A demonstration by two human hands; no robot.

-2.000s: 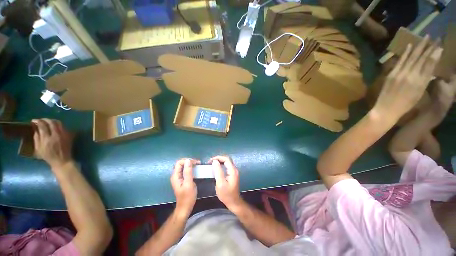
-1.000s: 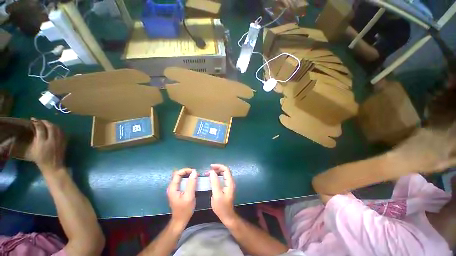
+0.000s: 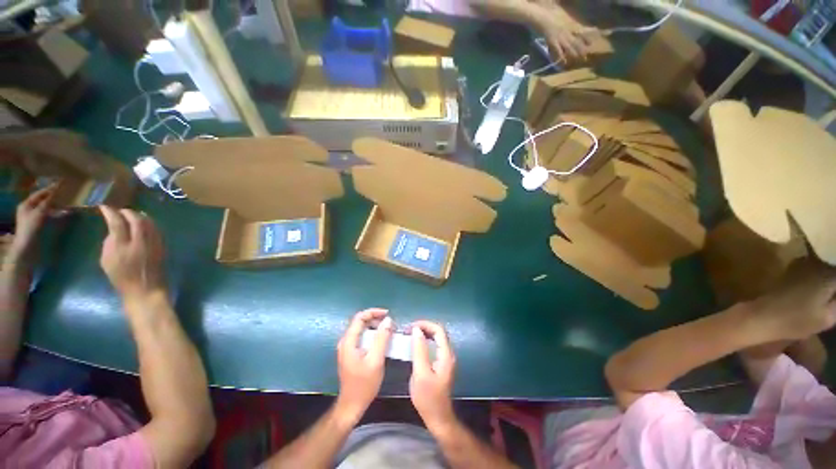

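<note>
A card stack [image 3: 400,346], seen as a small whitish block, is held between my two hands just above the near edge of the bench. My left hand [image 3: 364,359] grips its left end and my right hand [image 3: 431,365] grips its right end. Two brown mailer boxes stand open ahead, the left one [image 3: 272,256] and the right one [image 3: 403,267], lids raised at the back. A blue insert card [image 3: 286,237] lies in the left box and another blue insert card [image 3: 422,254] lies in the right box.
A beige bench instrument [image 3: 376,136] with a blue holder [image 3: 356,50] stands behind the boxes. A heap of part-folded box blanks [image 3: 632,215] lies right, beside a white cable loop [image 3: 535,177]. A neighbour's hand [image 3: 135,252] is at left; a neighbour's forearm [image 3: 724,328] reaches in at right.
The view has shifted, so the bench items sit further right. The right neighbour now has an open box blank raised. The left neighbour's hands have moved at a box. My hands still hold the stack.
</note>
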